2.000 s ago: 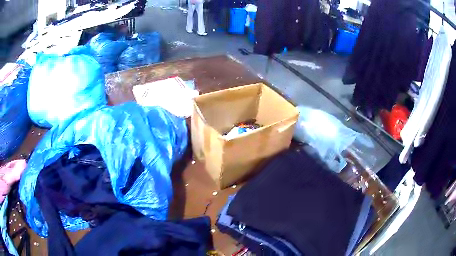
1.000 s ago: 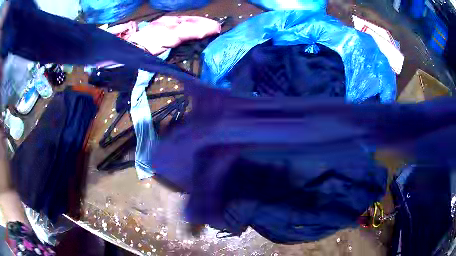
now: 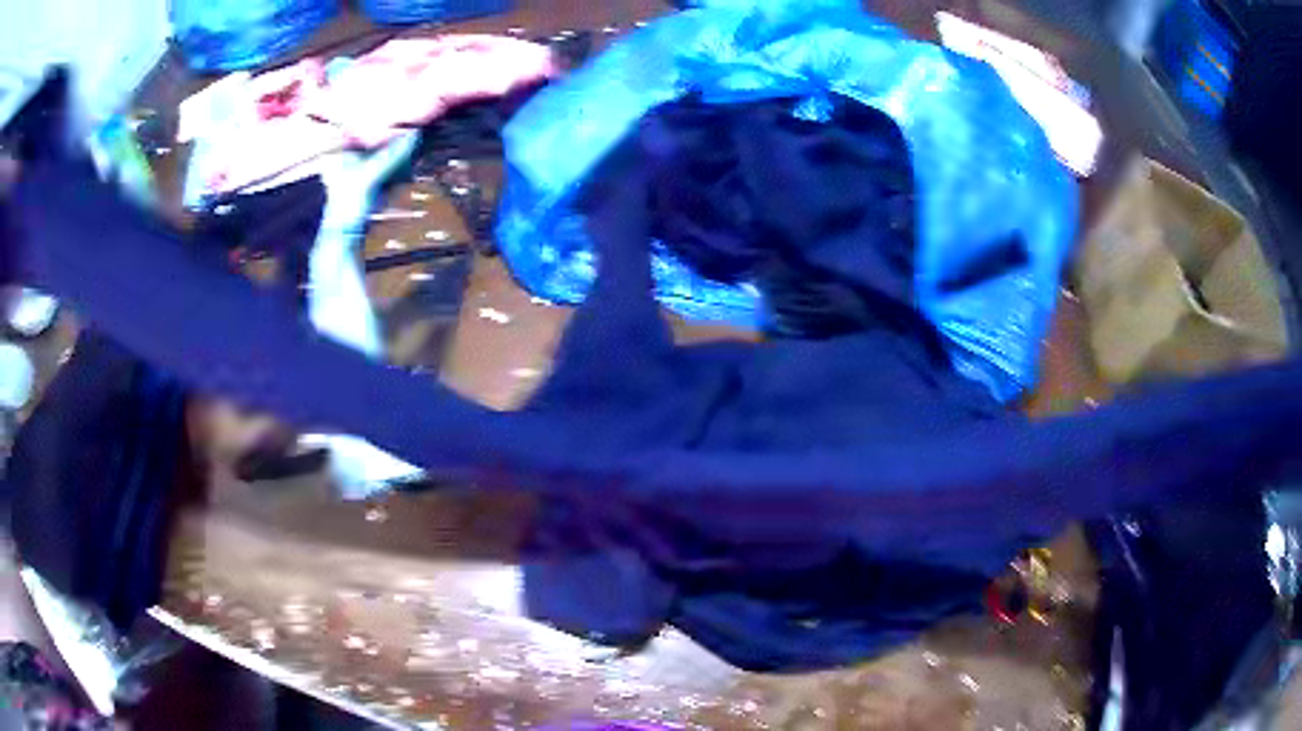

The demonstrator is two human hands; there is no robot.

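Observation:
A long navy garment [image 3: 800, 479] is stretched in a sagging band across the view from the upper left to the right edge, blurred. Its ends run to the picture's rim. Neither of my hands can be made out; both seem cut off by the edges or hidden. Below and behind the band, more dark navy cloth [image 3: 800, 600] lies bunched on the brown table [image 3: 357, 600]. An open blue poly bag [image 3: 1000, 229] stands behind, with dark garments [image 3: 800, 186] inside and reaching out of its mouth.
A pink garment [image 3: 443, 74] and a pale blue strip [image 3: 340, 257] lie over black hangers at left. Dark folded stacks lie at left [image 3: 93, 471] and right [image 3: 1185, 614]. Red and yellow scissors [image 3: 1021, 593], a cardboard box [image 3: 1178, 279] and white paper [image 3: 1021, 86] are at right.
The view has turned from the box down to the table. Since one second ago the navy band has dropped at left and sags lower, uncovering more of the bag and the cloth behind.

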